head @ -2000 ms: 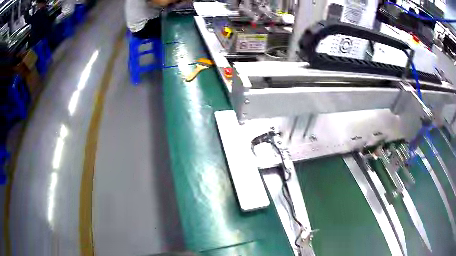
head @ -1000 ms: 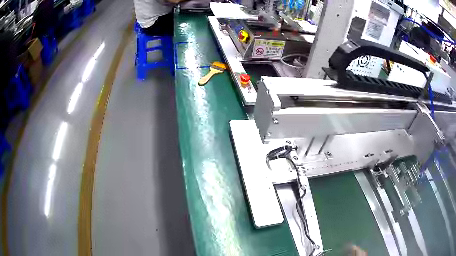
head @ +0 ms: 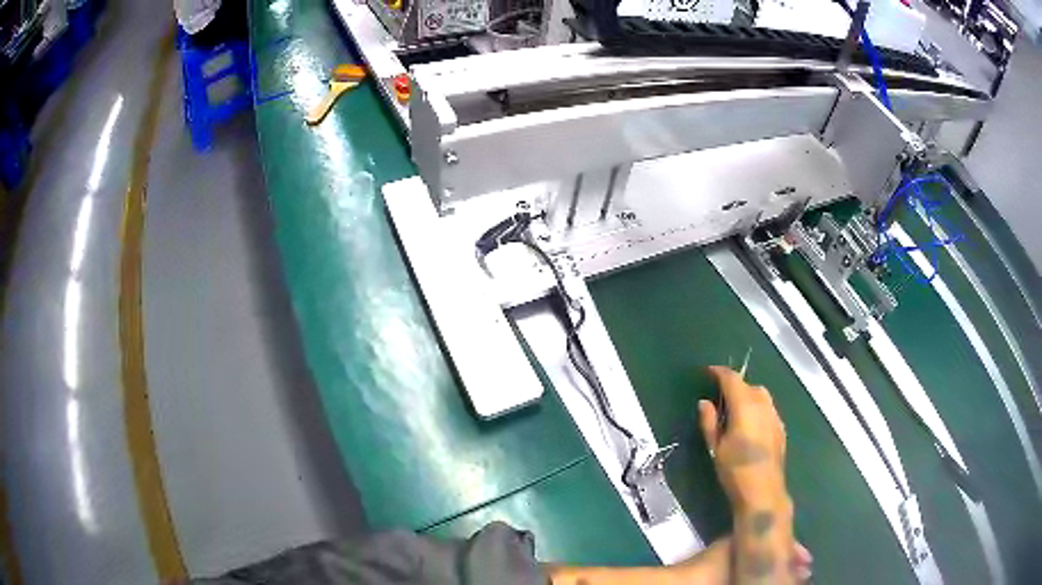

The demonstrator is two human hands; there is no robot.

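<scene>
My right hand (head: 745, 429) is bare and reaches over the green conveyor belt (head: 657, 326) at lower centre right. It holds thin silver tweezers (head: 745, 363) pen-like, tips pointing up and away. My left forearm comes in from the bottom left in a dark grey sleeve. My left hand (head: 802, 562) is at the bottom edge, mostly hidden behind my right forearm; only a bit of it shows, and what it holds cannot be told. No fixture block or parts tray is visible.
A silver bracket with black cable (head: 651, 466) sits on the near rail (head: 606, 417). A white plate (head: 463, 309) lies on the green bench edge (head: 349, 331). A metal gantry (head: 640, 137) spans the belt. White rails run right of my hand. A wooden-handled brush (head: 335, 94) lies farther off.
My right hand with the tweezers and my left forearm have come into view; only a blurred bit of a hand showed at the bottom edge before. The view has shifted, moving the gantry up and left.
</scene>
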